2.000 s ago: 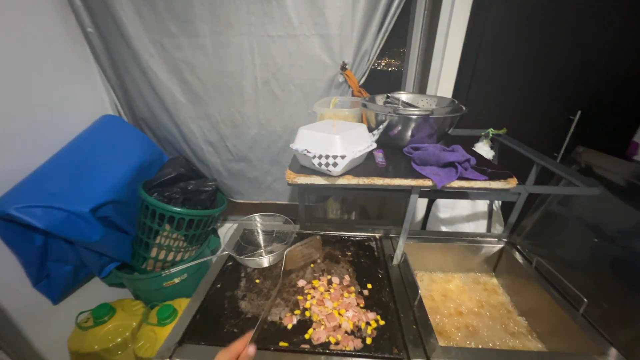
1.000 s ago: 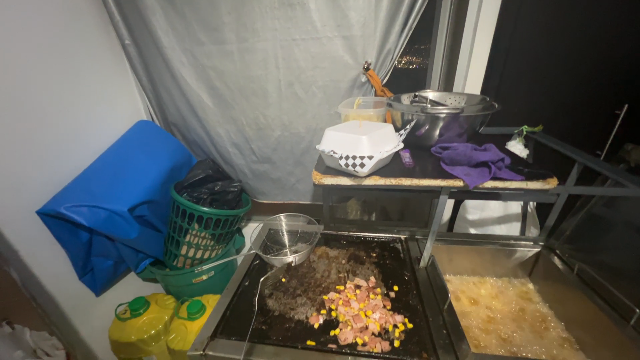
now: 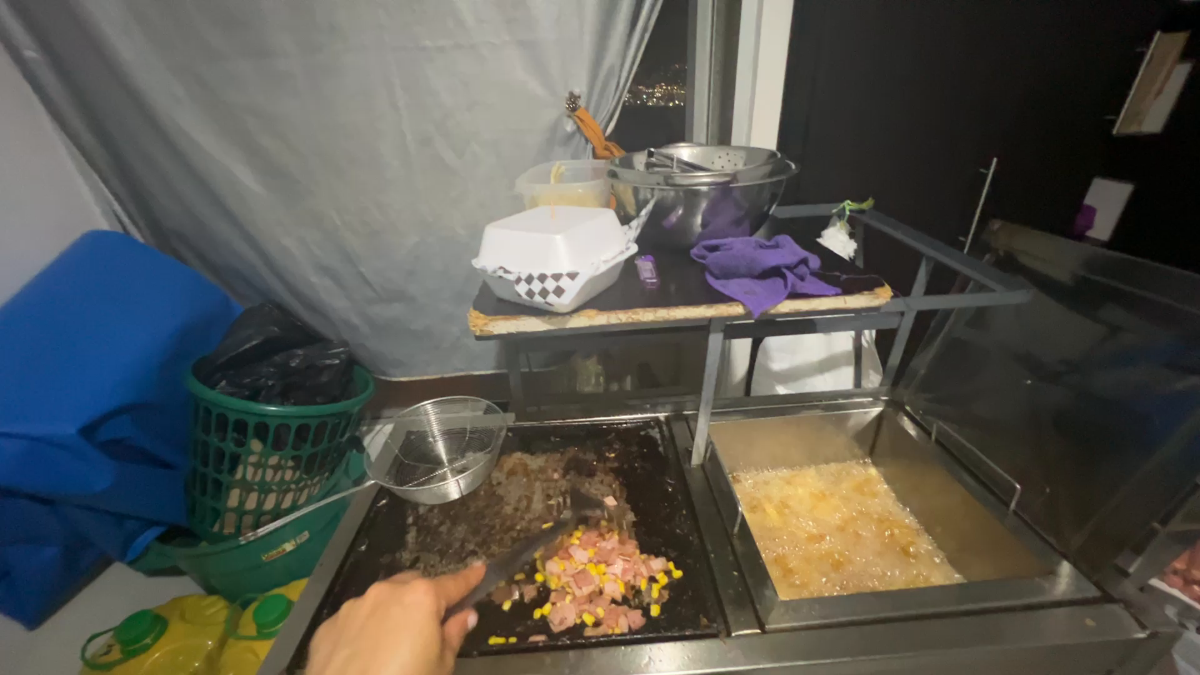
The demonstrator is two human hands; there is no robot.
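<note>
My left hand (image 3: 403, 619) enters at the bottom, closed around the handle of a metal spatula (image 3: 525, 553). The spatula's blade lies among the food on a dark griddle (image 3: 689, 525), partly hidden and blurred. Beside it is a pile of diced pink ham-like meat and yellow corn kernels (image 3: 600, 577). Browned ground meat (image 3: 497, 506) spreads behind and to the left. A wire-mesh strainer (image 3: 445, 459) rests at the griddle's back left corner, its handle pointing left. My right hand is out of view.
Right of the griddle, a steel fryer (image 3: 984, 600) holds bubbling oil (image 3: 834, 525). A shelf (image 3: 600, 323) above bears a foam box (image 3: 553, 253), metal bowls (image 3: 703, 197) and a purple cloth (image 3: 759, 267). At left are a green basket (image 3: 281, 450) and yellow jugs (image 3: 169, 637).
My left hand, out of view one second ago, is in view again with the spatula. The spatula blade was farther back and left of the ham and corn two seconds ago.
</note>
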